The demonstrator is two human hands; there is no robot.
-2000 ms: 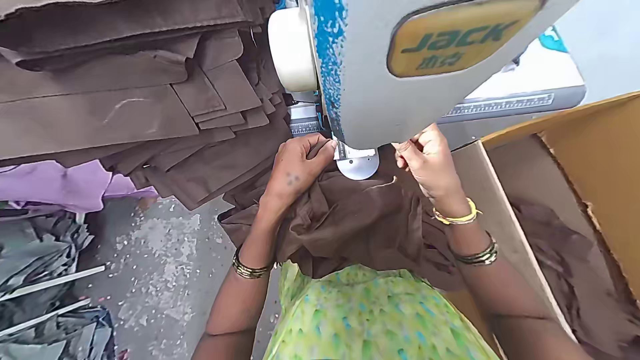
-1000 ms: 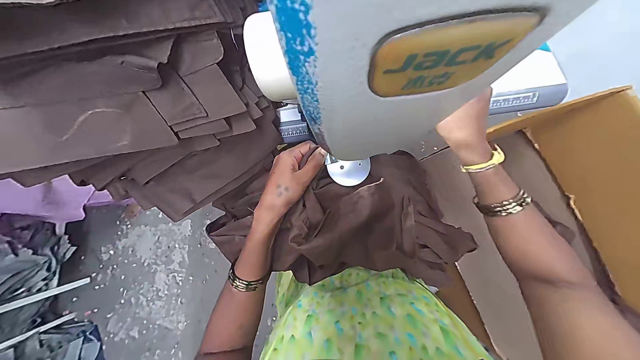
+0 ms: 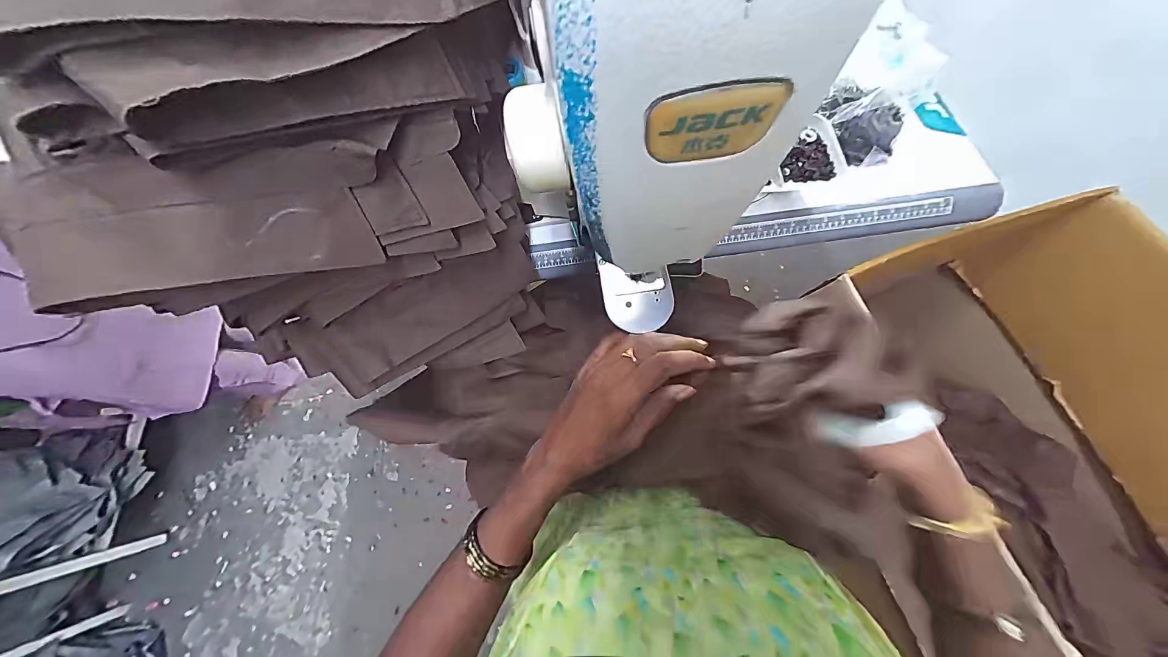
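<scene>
A white Jack sewing or buttoning machine [image 3: 693, 119] stands at upper centre, its narrow white work arm [image 3: 639, 301] jutting toward me. Just below the arm's end, my left hand [image 3: 625, 397] lies palm down on dark brown cloth [image 3: 547, 411] in my lap, fingers apart. To the right, my right hand [image 3: 912, 461] is blurred and partly covered by a bunched part of the brown cloth [image 3: 803, 356], which moves with it. A white strip, too blurred to name, crosses that hand. Its fingers are hidden under the cloth.
Stacked brown cut garment pieces [image 3: 228, 201] fill the upper left. A cardboard box [image 3: 1077, 319] holding brown cloth is at the right. Behind the machine a table bears a small tray of dark buttons [image 3: 808, 155]. Lilac cloth [image 3: 137, 360] and grey cloth [image 3: 55, 502] lie at the left.
My left hand has left the machine's work arm and lies flat on the cloth. My right hand, raised beside the machine head a second ago, has come down to the cloth at the right.
</scene>
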